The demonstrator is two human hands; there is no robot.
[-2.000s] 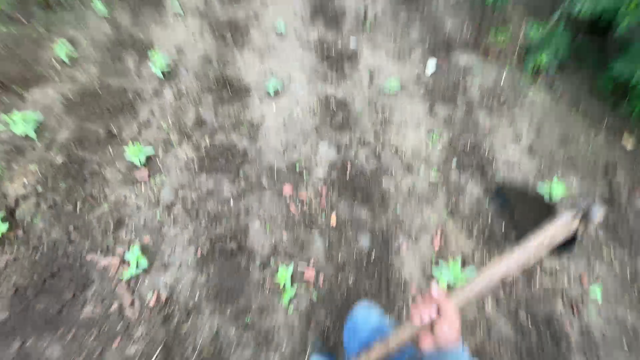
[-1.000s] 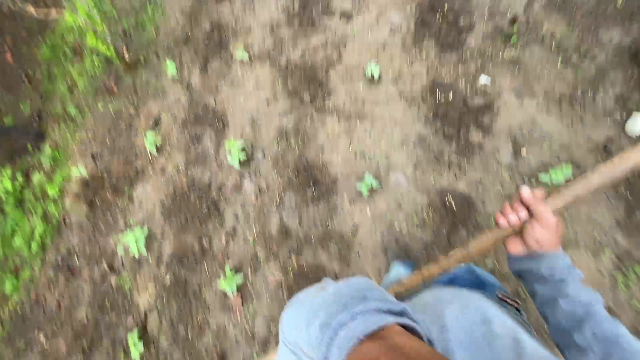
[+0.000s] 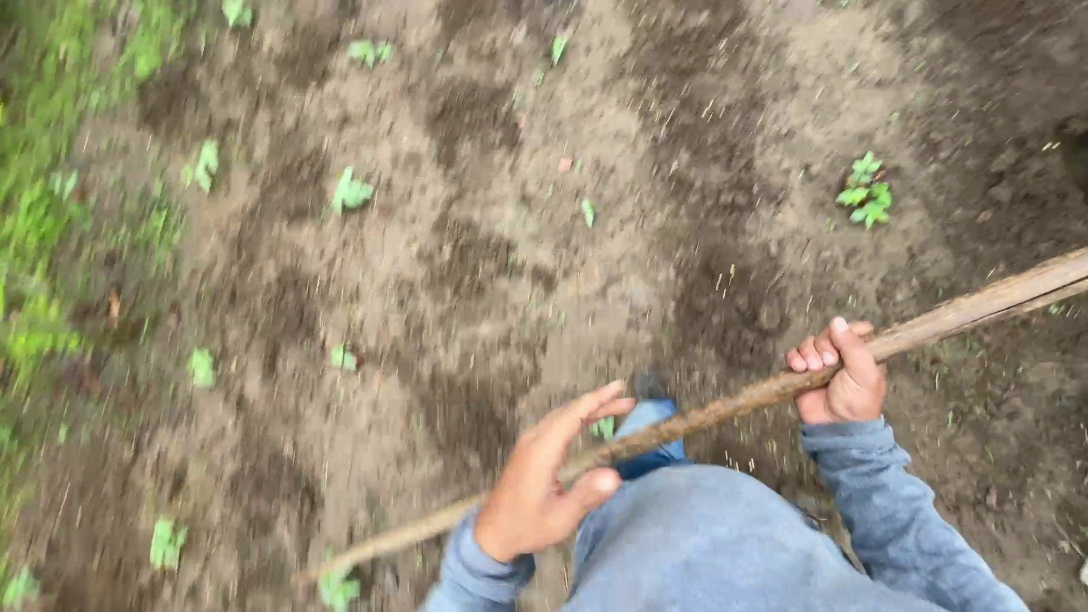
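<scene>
A long wooden tool handle (image 3: 748, 398) runs slantwise across the lower half of the view, from the lower left up to the right edge. My right hand (image 3: 841, 371) is closed around its middle-right stretch. Over the handle's left part is my left hand (image 3: 544, 476), its fingers and thumb spread and not wrapped around the wood; whether the palm touches it, I cannot tell. The tool's head is out of view beyond the right edge.
Young green seedlings, among them one leafy plant (image 3: 866, 191) at the right, stand spaced out in brown soil (image 3: 408, 280). Blurred green growth (image 3: 38, 229) borders the left side. My shoe (image 3: 648, 385) and blue trouser leg (image 3: 648, 433) show just beyond the handle.
My left hand, not visible one second ago, is now in view over the handle with its fingers apart. My right hand keeps its grip. The dark tool head seen two seconds ago is out of view.
</scene>
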